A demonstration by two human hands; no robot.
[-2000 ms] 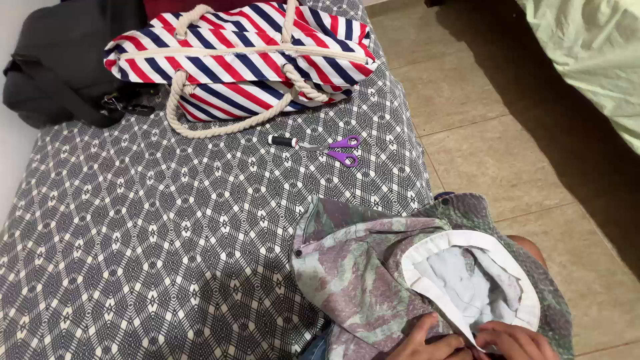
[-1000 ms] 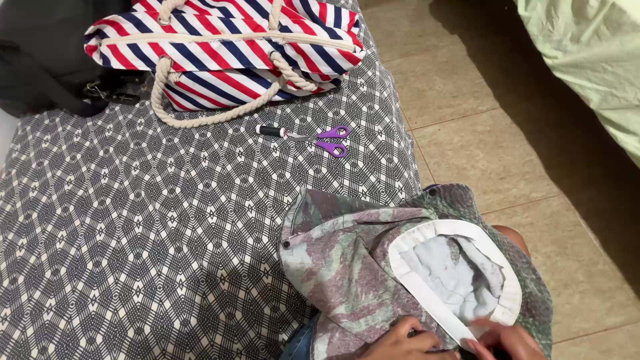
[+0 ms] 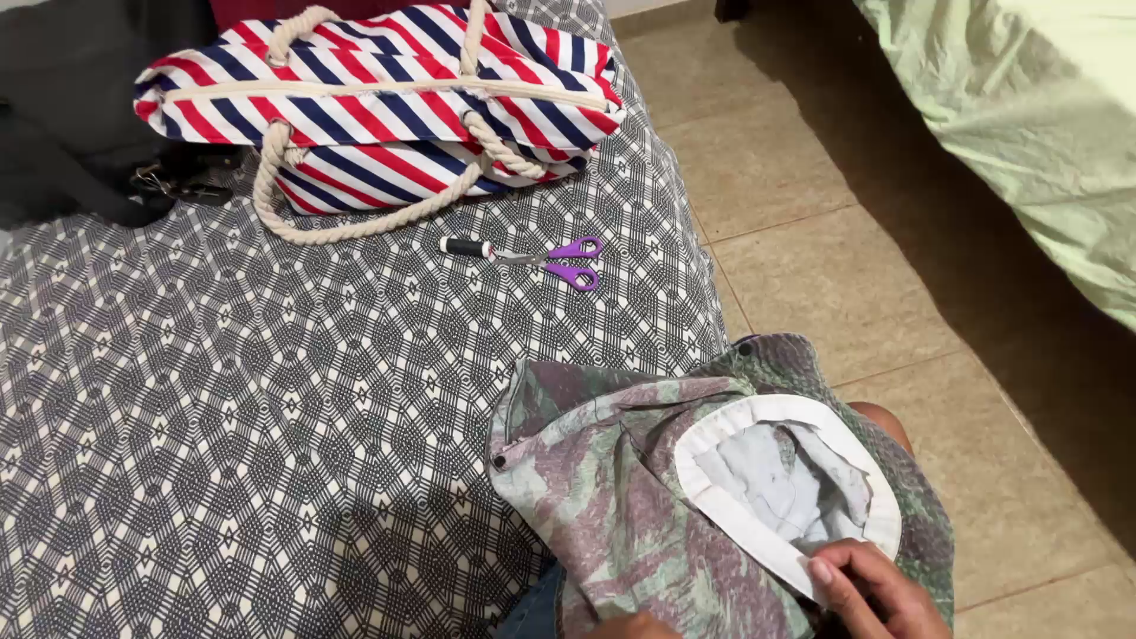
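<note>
A camouflage-patterned fabric hat (image 3: pixel 621 497) with snap buttons at its brim lies over my lap, its opening upward. White tape (image 3: pixel 754 537) rings the opening, and the pale lining shows inside. My right hand (image 3: pixel 874 590) pinches the white tape at the near side of the opening between thumb and fingers. Of my left hand (image 3: pixel 635 627) only a small part shows at the bottom edge, over the camouflage fabric; what its fingers do is hidden. On the bed lie purple-handled scissors (image 3: pixel 572 264), their blades touching or close to a spool of black thread (image 3: pixel 465 247).
The bed's patterned cover (image 3: pixel 222 399) reaches under a striped bag (image 3: pixel 382 106) with rope handles. A black bag (image 3: pixel 80 115) stands at the far left. To the right are the tiled floor (image 3: pixel 781 177) and a pale green sheet (image 3: pixel 1038 142) hanging down.
My left hand, earlier beside the right at the white tape, has moved left and down, mostly out of view. My right hand stays at the tape.
</note>
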